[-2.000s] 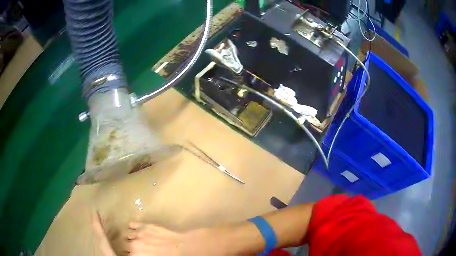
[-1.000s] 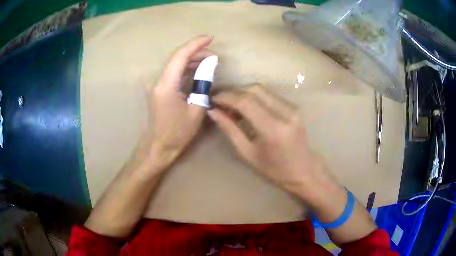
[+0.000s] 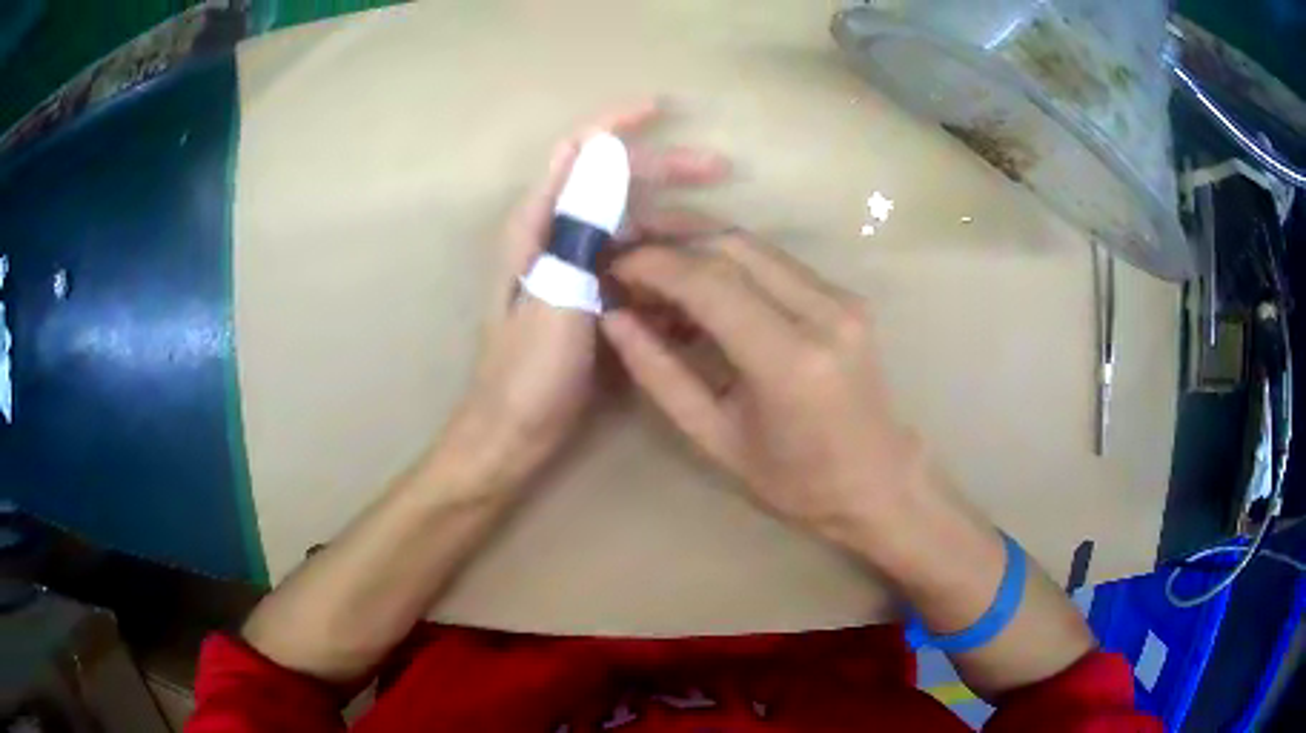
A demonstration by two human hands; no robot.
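Observation:
A white plastic housing (image 3: 596, 183) with a black band (image 3: 579, 244) round its middle lies along my left hand (image 3: 537, 337), rounded end away from me and wide rim toward me. My left hand holds it, its fingers slightly blurred behind it. My right hand (image 3: 781, 380) is beside it, thumb and fingertips pinched together near the rim and band. A small dark bit shows at the rim. What the right fingertips hold is too hidden and blurred to tell.
A cloudy, brown-stained extractor hood (image 3: 1053, 122) hangs at the upper right. Tweezers (image 3: 1104, 351) lie on the tan mat (image 3: 716, 573) at right, with white scraps (image 3: 878, 209) left of them. A soldering iron stand (image 3: 1220, 351) is at far right, blue crates (image 3: 1146, 630) below.
Two seconds ago the view faced the hood and stand; now it faces the mat. Since one second ago, my left hand has shifted slightly, with its fingers further out to the right behind the housing.

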